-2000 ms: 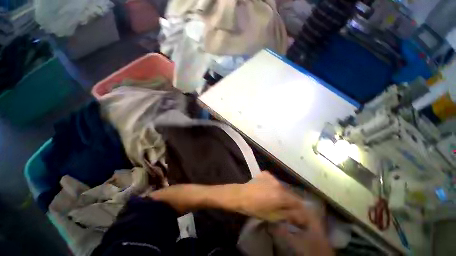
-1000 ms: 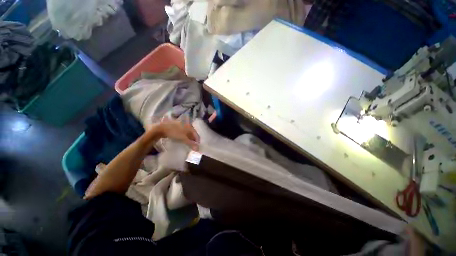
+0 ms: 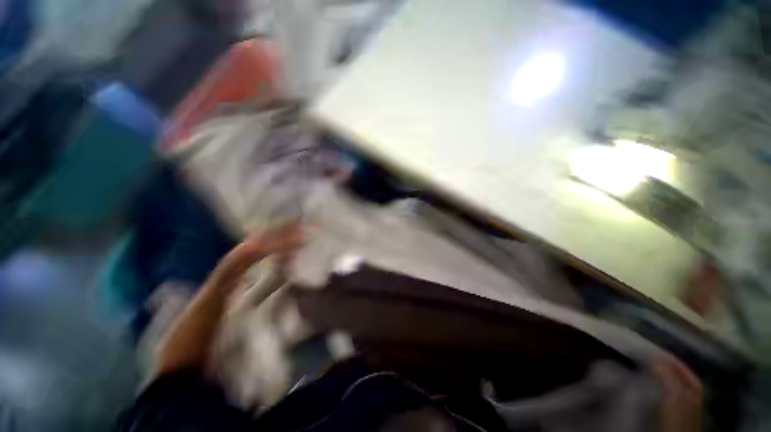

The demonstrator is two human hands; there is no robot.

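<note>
The picture is strongly blurred. A dark brown fabric panel (image 3: 440, 325) with a pale band (image 3: 473, 283) along its upper edge stretches across my lap, below the table's front edge. A small white label (image 3: 347, 265) shows at the panel's left corner. My left hand (image 3: 275, 240) is at the pale cloth just left of that corner; blur hides whether its fingers grip. My right hand (image 3: 676, 384) is at the band's right end, low at the right, and holds it.
The white machine table (image 3: 448, 110) lies ahead, with the lit needle area (image 3: 626, 169) at right. Blurred red scissors (image 3: 700, 287) lie near its front edge. Beige cloth (image 3: 245, 160) heaps by a pink basket (image 3: 228, 84) at left; a green bin (image 3: 84, 181) stands farther left.
Since two seconds ago, the hands have moved apart and the panel is spread between them. In the last second the view has shifted and blurred; the hands keep about the same places on the cloth.
</note>
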